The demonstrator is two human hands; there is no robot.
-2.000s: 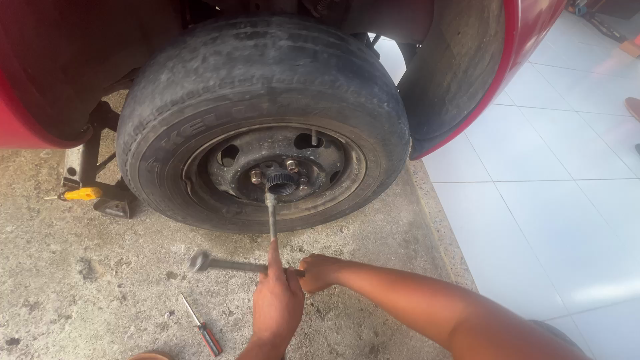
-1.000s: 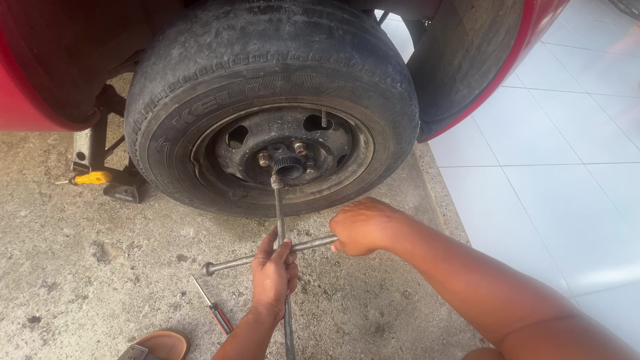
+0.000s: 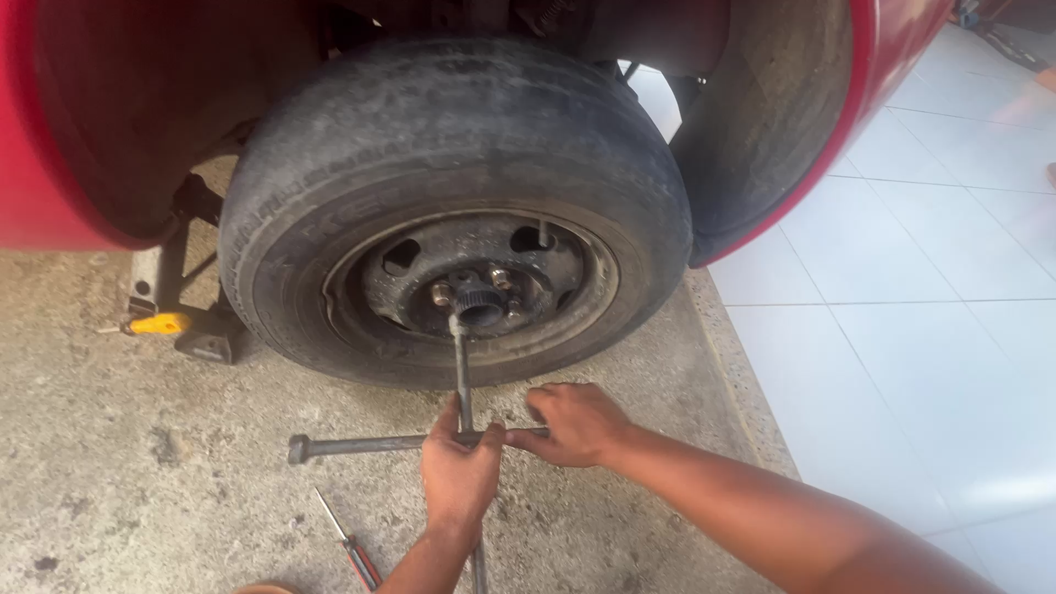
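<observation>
A steel four-way lug wrench point(image 3: 363, 445) reaches from my hands to the wheel's hub, one socket end at the lower left of the center, where a lug nut would be hidden. My left hand point(image 3: 464, 470) is closed around the wrench near its crossing. My right hand point(image 3: 582, 425) grips the right arm of the cross. The worn black tire point(image 3: 462, 173) sits on a dark steel rim point(image 3: 495, 239). Lug nuts point(image 3: 442, 294) show around the protruding hub point(image 3: 480, 307).
Red fenders point(image 3: 49, 198) arch around the tire. A jack point(image 3: 148, 276) stands behind it at left, with a yellow-handled tool point(image 3: 161, 323) beside it. A screwdriver point(image 3: 360, 561) lies on the concrete. White floor tiles point(image 3: 891, 346) are at right. Part of a sandal point(image 3: 266, 589) shows at the bottom edge.
The wrench's cross arm has turned from a slant to nearly level compared with one second ago. Both hands stay at the wrench, and the right hand's hold has shifted. The view has moved slightly.
</observation>
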